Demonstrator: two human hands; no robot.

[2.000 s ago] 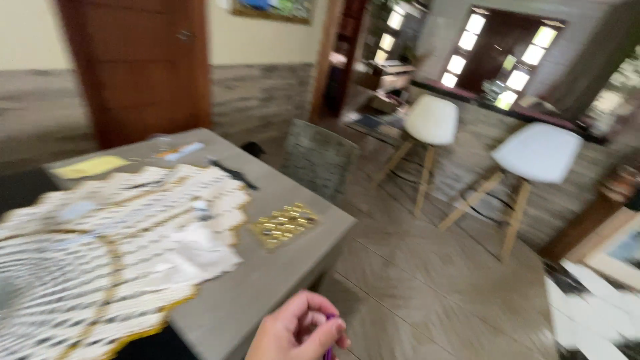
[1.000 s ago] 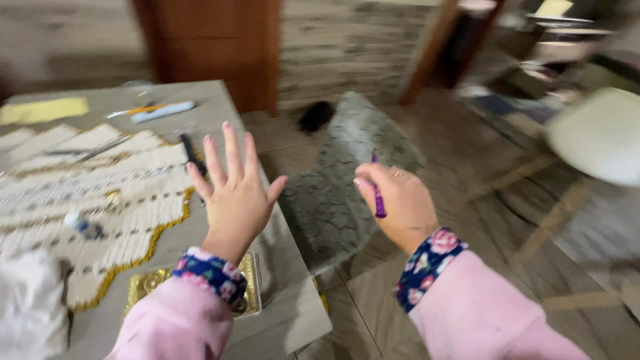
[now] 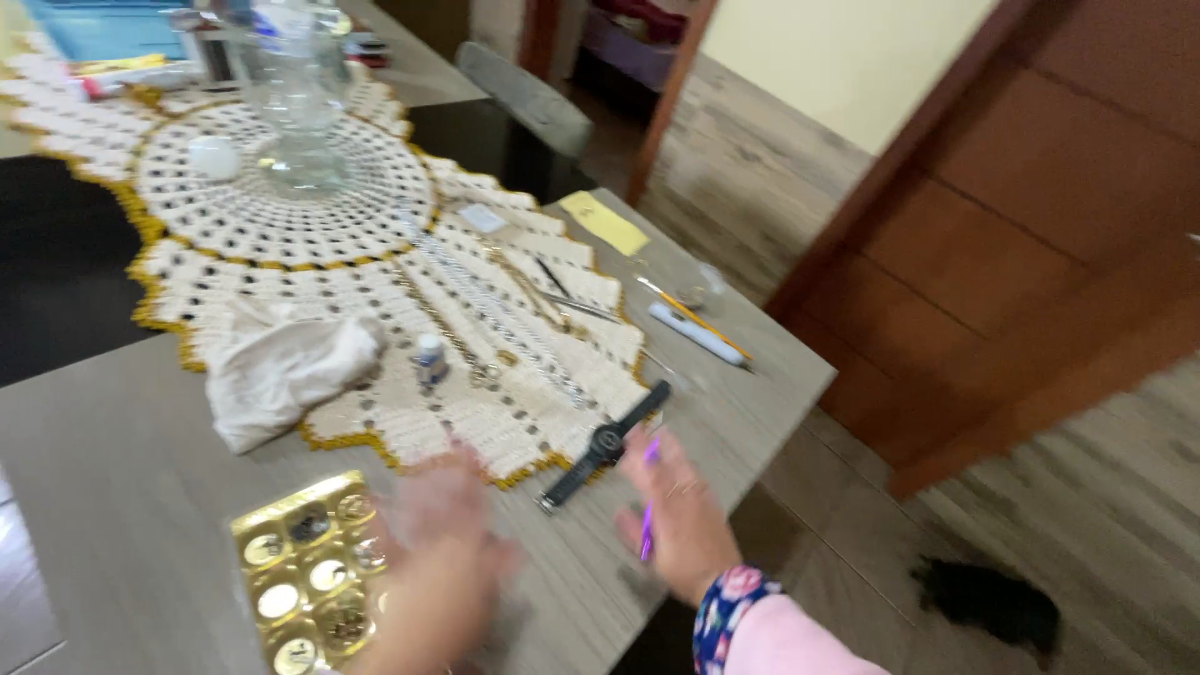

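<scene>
My right hand (image 3: 682, 511) holds a thin purple tool (image 3: 647, 502), its kind unclear, above the table's front right part. Just beyond its fingers lies a black wristwatch (image 3: 607, 441), partly on the crocheted doily (image 3: 469, 412). Motion blurs my left hand (image 3: 445, 553), which is over the right side of a gold compartment tray (image 3: 281, 562) that has small metal pieces in its cells; no held object can be made out there. On the doily are a small bottle (image 3: 430, 361), a white cloth (image 3: 291, 375), a gold-tone chain (image 3: 441, 319) and a silver-tone chain (image 3: 506, 314).
A glass jug (image 3: 300, 122) stands at the doily's centre. Near the right edge of the table (image 3: 797, 384) lie a light-blue pen-like tool (image 3: 698, 335), an orange brush-like stick (image 3: 698, 319) and yellow paper (image 3: 605, 222). A dark furry shape (image 3: 989, 600) is on the floor.
My view has swung left over the table. My left hand, spread wide a second ago beside the right, is now blurred by the gold tray. The right hand still has the purple tool.
</scene>
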